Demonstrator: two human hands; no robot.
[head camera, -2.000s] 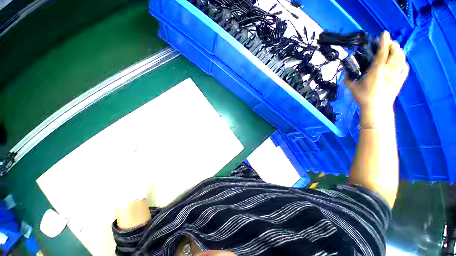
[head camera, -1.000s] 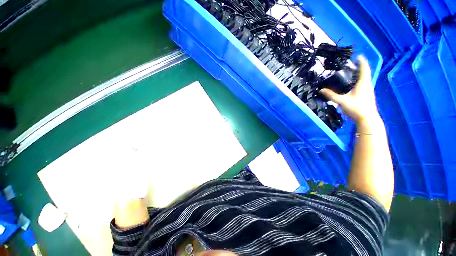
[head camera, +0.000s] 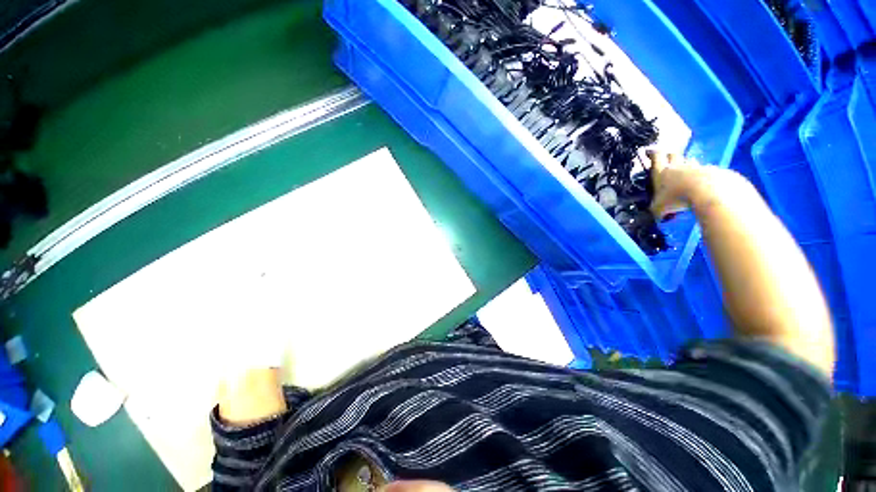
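My right hand (head camera: 672, 184) reaches into the large blue bin (head camera: 711, 82) at the upper right. Its fingers touch the black power adapters (head camera: 576, 120) at the bin's near end; whether it grips one cannot be told. The adapters lie in a row with their thin black cords bundled beside them, on a white liner. My left forearm (head camera: 252, 394) shows at the lower left over the white work sheet (head camera: 288, 250); the left hand blends into the bright sheet and cannot be made out.
A white rounded lump (head camera: 96, 399) lies left of the sheet. A metal rail (head camera: 192, 168) curves behind it on the green surface. Stacked blue bins (head camera: 816, 240) stand at the right. A lower blue bin (head camera: 557, 307) holds a white sheet. A blue-handled tool (head camera: 56, 444) lies lower left.
My right hand has moved down from above the bin onto the adapters at its near end. The adapters it carried are now among the others. The left forearm stays nearly still.
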